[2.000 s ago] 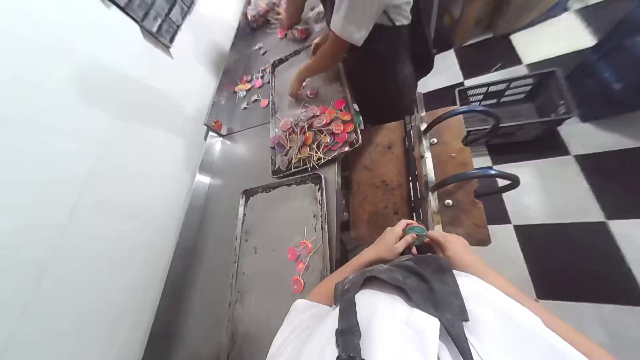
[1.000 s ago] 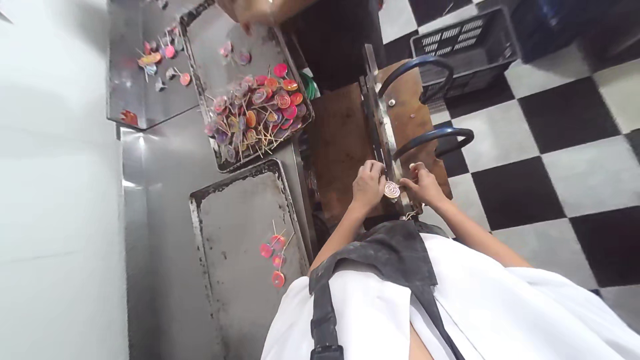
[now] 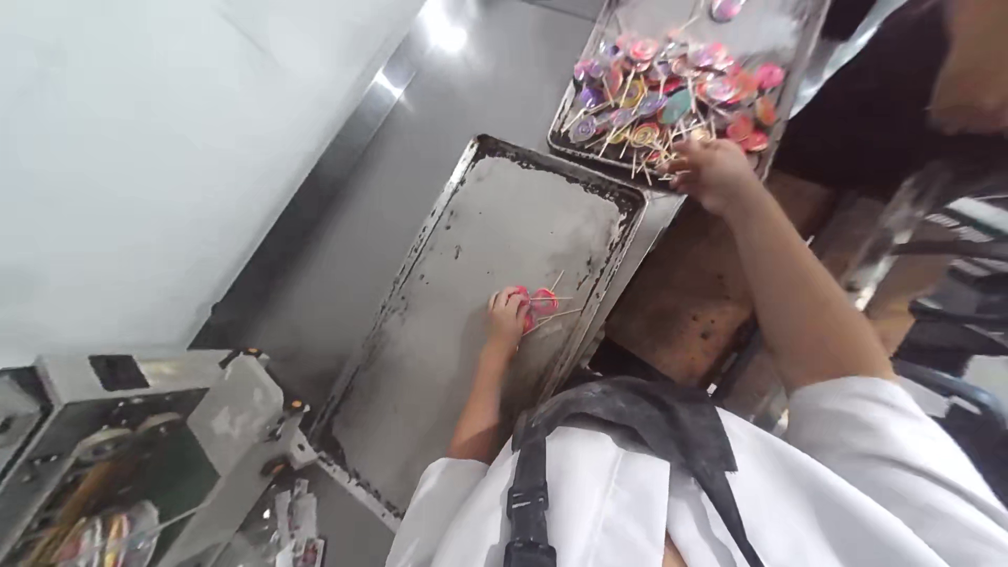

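My left hand is on a worn metal baking tray, its fingers on a few red and pink lollipops whose sticks point right; whether it grips them cannot be told. My right hand reaches over the near edge of a second metal tray, fingertips at the sticks of a heap of colourful swirl lollipops. Whether it has hold of a stick is not clear. A purple-pink lollipop lies apart near the top of that tray.
Both trays rest on a steel counter along a white wall. At lower left stands a metal machine beside wrapped pieces. A brown board is at the counter's right; a dark shape stands at upper right.
My hands have parted from the small round piece at the board with blue handles. The left has come to the near tray, the right to the lollipop heap. The view has swung left.
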